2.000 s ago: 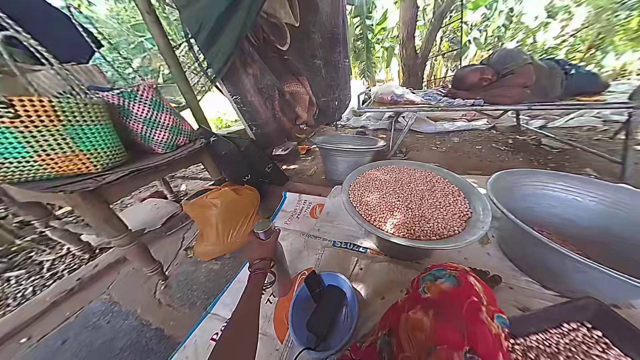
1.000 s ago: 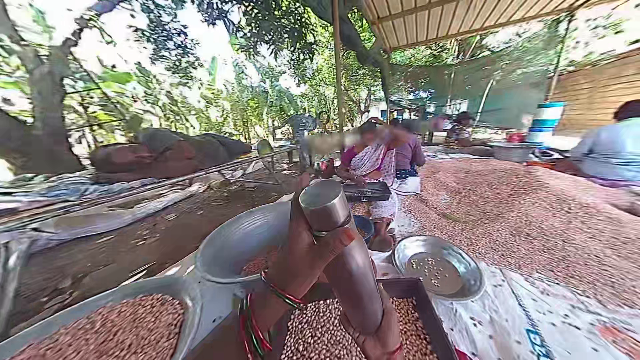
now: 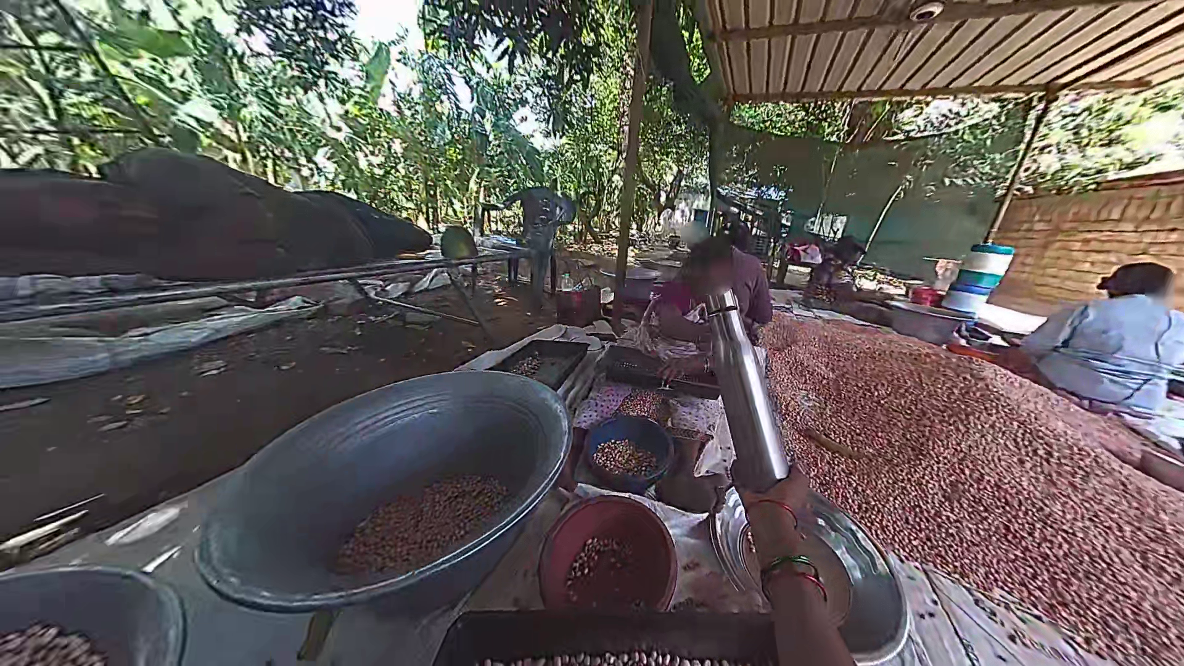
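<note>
My right hand (image 3: pixel 775 488) grips the lower end of a stainless steel bottle (image 3: pixel 747 398), raised and tilted with its capped top leaning left. Red and green bangles ring my wrist. My left hand is out of view. Beneath the forearm lies a shallow steel basin (image 3: pixel 874 578). To its left are a red bowl (image 3: pixel 555 564) and a blue bowl (image 3: pixel 601 453), both with shelled nuts or beans inside. A dark tray (image 3: pixel 601 634) of pale kernels is at the bottom edge. Beyond the bottle sits a co-worker (image 3: pixel 754 277), partly hidden by it.
A large metal basin (image 3: pixel 370 425) with some nuts stands left, a smaller one (image 3: pixel 139 601) at the corner. A heap of reddish nuts (image 3: pixel 962 472) spreads right, with a person (image 3: pixel 1105 342) beside it. Dark trays (image 3: pixel 555 370) lie ahead. A cot frame (image 3: pixel 277 277) bears a dark covered form.
The bottle was in both hands a second ago; now only my right hand holds it, farther out. My left hand has left the view. The view has swung strongly right since the first frame.
</note>
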